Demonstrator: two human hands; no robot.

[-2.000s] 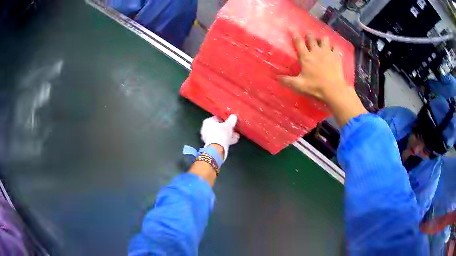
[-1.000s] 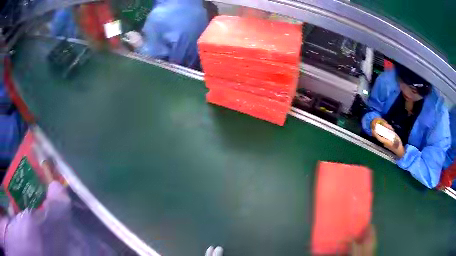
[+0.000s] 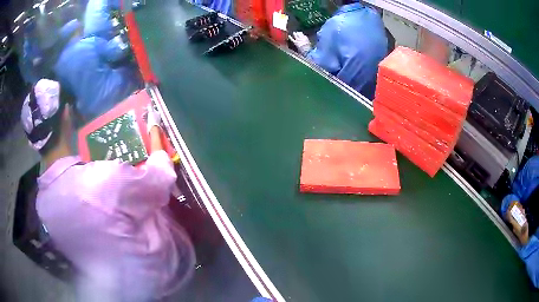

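A flat red-orange foam pad (image 3: 350,167), or a low stack of pads, lies on the green conveyor belt (image 3: 248,135) in the middle of the view. A tall stack of red-orange foam pads (image 3: 416,106) stands just behind it to the right, over the belt's far edge. Neither of my hands is in the picture. A small bit of blue shows at the bottom edge; I cannot tell what it is.
A person in a pink smock (image 3: 106,218) works on a green circuit board (image 3: 118,138) on a red pad at left. Several black parts (image 3: 207,29) lie on the belt's far end. People in blue smocks (image 3: 351,47) are beyond the belt and at the right edge.
My hands were on the tall stack; it now stands released. The low pad has come to rest nearer that stack, with no hand on it. The view has swung left.
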